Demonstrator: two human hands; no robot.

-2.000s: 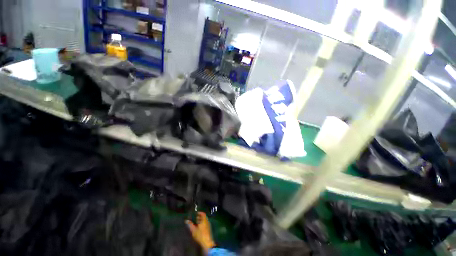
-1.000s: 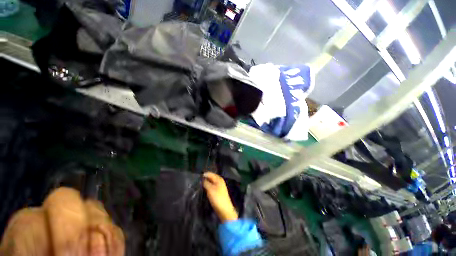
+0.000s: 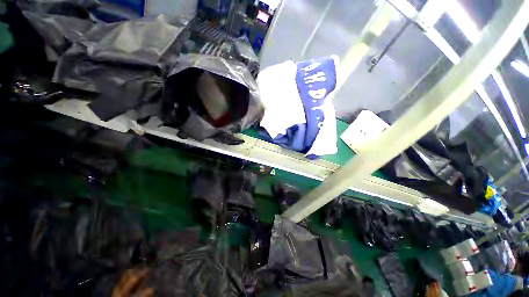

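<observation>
My left hand [image 3: 132, 283] shows at the bottom edge, left of centre. It is blurred, dark and mostly cut off, among small dark poly bags [image 3: 87, 232]. Whether it holds anything cannot be told. My right hand is out of the picture. More small black bags, shiny with glints, lie on the green belt [image 3: 154, 174] below the shelf. A grey-black bag [image 3: 296, 249] lies flat near the lower middle.
The shelf's pale edge [image 3: 301, 165] crosses the view, with a pale slanting post [image 3: 377, 151]. On the shelf are an open large grey bag [image 3: 174, 66], a white-and-blue cloth [image 3: 316, 96] and a white card [image 3: 365, 130]. Another person's hand [image 3: 432, 289] and stacked white cartons [image 3: 461, 252] are at lower right.
My right hand and its blue sleeve have left the picture. My left hand, large at lower left before, now shows smaller at the bottom edge. The view has shifted, and the large bags appear further left.
</observation>
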